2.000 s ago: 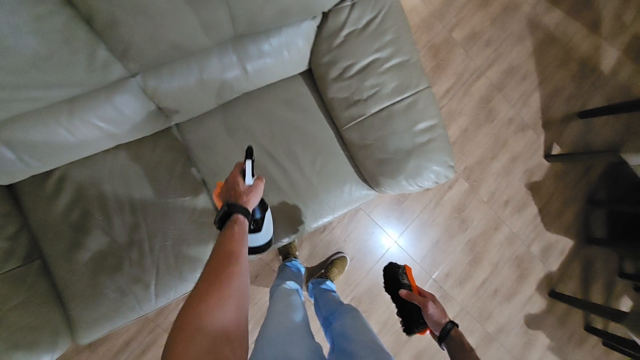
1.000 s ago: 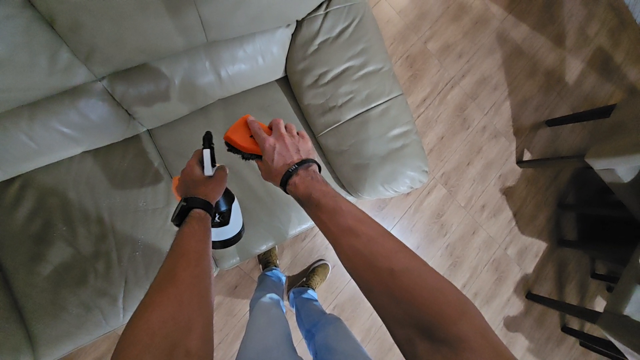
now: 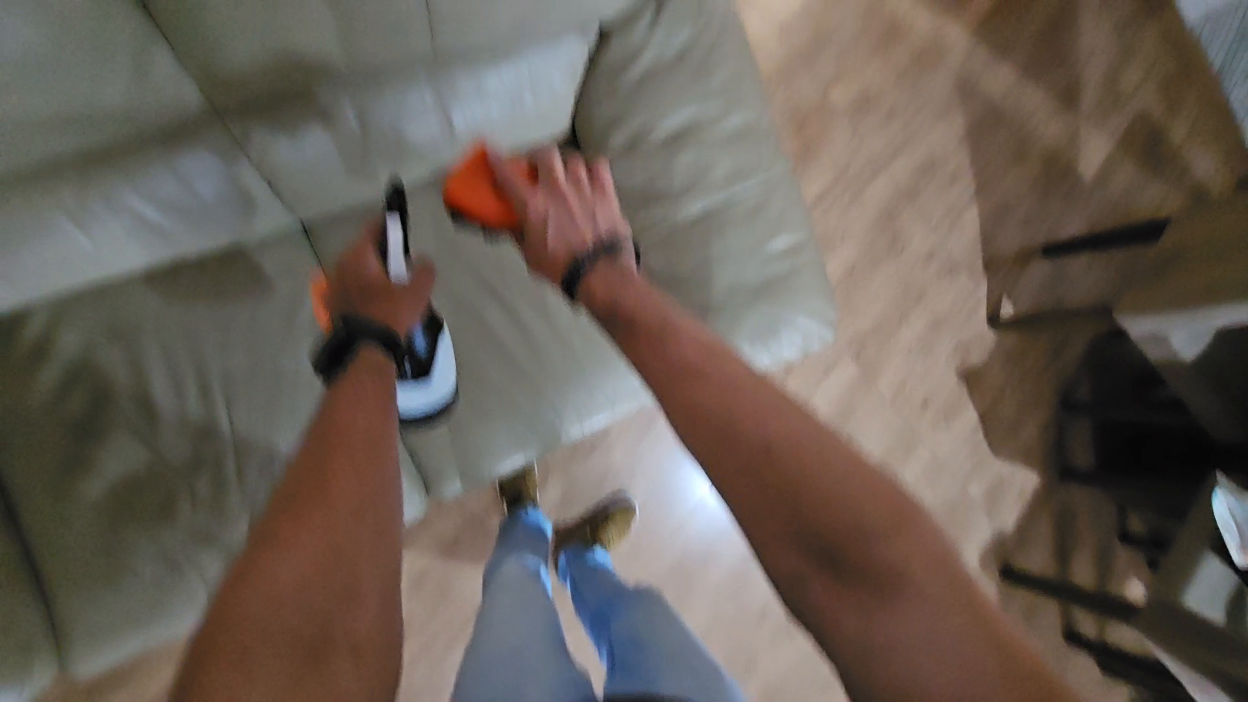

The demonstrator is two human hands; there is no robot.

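My left hand [image 3: 375, 283] grips a handheld device with a white and black body [image 3: 427, 375], a black-and-white upper end and an orange part at its left side; I cannot tell exactly what it is. To its right, my right hand [image 3: 570, 210] is closed on an orange-backed brush [image 3: 483, 190] with dark bristles, held bristles down over the seat of a grey-green leather sofa [image 3: 517, 322]. Blur hides whether the bristles touch the leather. Both wrists wear dark bands.
The sofa's padded armrest [image 3: 702, 195] rises right of the brush, and its backrest [image 3: 322, 58] lies beyond. Wood-look floor [image 3: 868, 292] runs along the right, with dark furniture legs [image 3: 1102, 239] at the far right. My shoes [image 3: 600, 522] stand by the sofa's front edge.
Two seconds ago the brush was over the floor at lower right; my right hand then brought it over the seat, where it remains. My left hand still holds the device.
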